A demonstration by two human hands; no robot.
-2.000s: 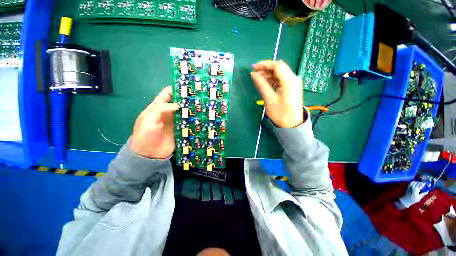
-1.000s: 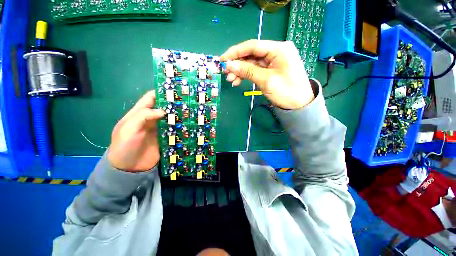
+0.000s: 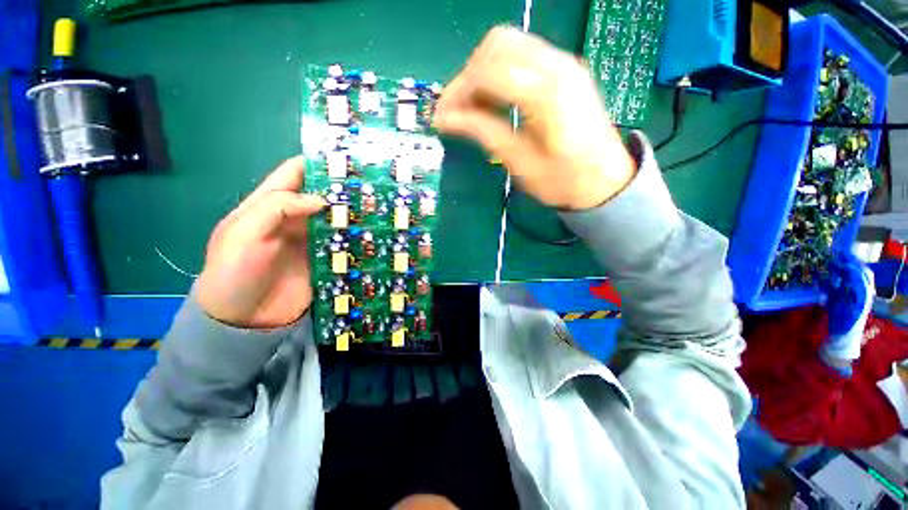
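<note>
A green PCB panel (image 3: 370, 224), component side up with yellow, blue and dark parts, is held upright in the middle of the view. My left hand (image 3: 261, 244) grips its left edge, thumb on the face. My right hand (image 3: 533, 120) is at the panel's upper right edge, fingers bent together and blurred. I cannot tell whether it touches the panel or holds a small part. Yellow tweezers, mostly hidden, show as a small yellow bit (image 3: 495, 157) below my right hand.
A solder spool (image 3: 77, 122) stands left, beside a blue coiled tube (image 3: 75, 244). At the right are a blue soldering station (image 3: 709, 45) with a black cord, a stacked PCB panel (image 3: 624, 60) and a blue parts bin (image 3: 759, 214). A person in red sits at the lower right.
My right hand came from beside the panel to its upper right edge, then moved slightly up. My left hand still holds the panel. The view has shifted.
</note>
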